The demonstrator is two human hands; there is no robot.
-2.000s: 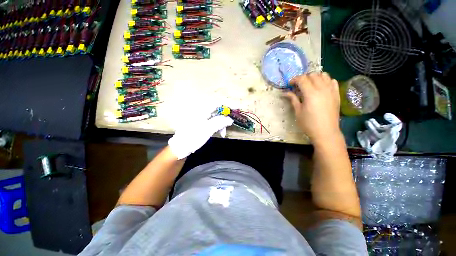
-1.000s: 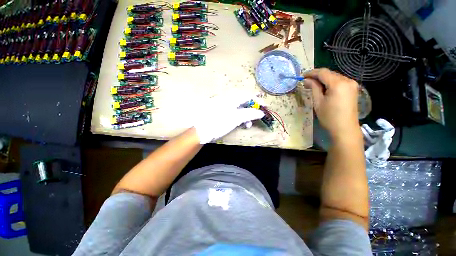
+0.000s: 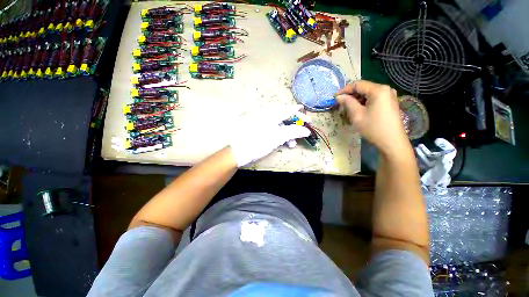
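Observation:
My left hand (image 3: pixel 264 139), in a white glove, is shut on a narrow circuit board (image 3: pixel 308 134) with a yellow block and trailing red wires, low over the cream board's front part. My bare right hand (image 3: pixel 374 113) pinches the blue end of a paste applicator (image 3: pixel 330 102) at the lower right rim of the paste dish (image 3: pixel 318 85). The applicator's tip is hard to tell against the grey-white paste. A pile of copper-coloured strips (image 3: pixel 329 36) lies above the dish, beside a few more boards (image 3: pixel 282 24).
Two columns of boards (image 3: pixel 155 79) lie on the cream board (image 3: pixel 232 87). Dense rows of boards (image 3: pixel 46 61) are at the upper left. A round wire guard (image 3: pixel 419 57), a jar (image 3: pixel 413 118), a crumpled white glove (image 3: pixel 436 164) and bubble wrap (image 3: pixel 468 223) are at right.
My left hand has moved right with the board, closer to the dish. My right hand has shifted around the dish's right side, and the applicator now sits at its lower right rim.

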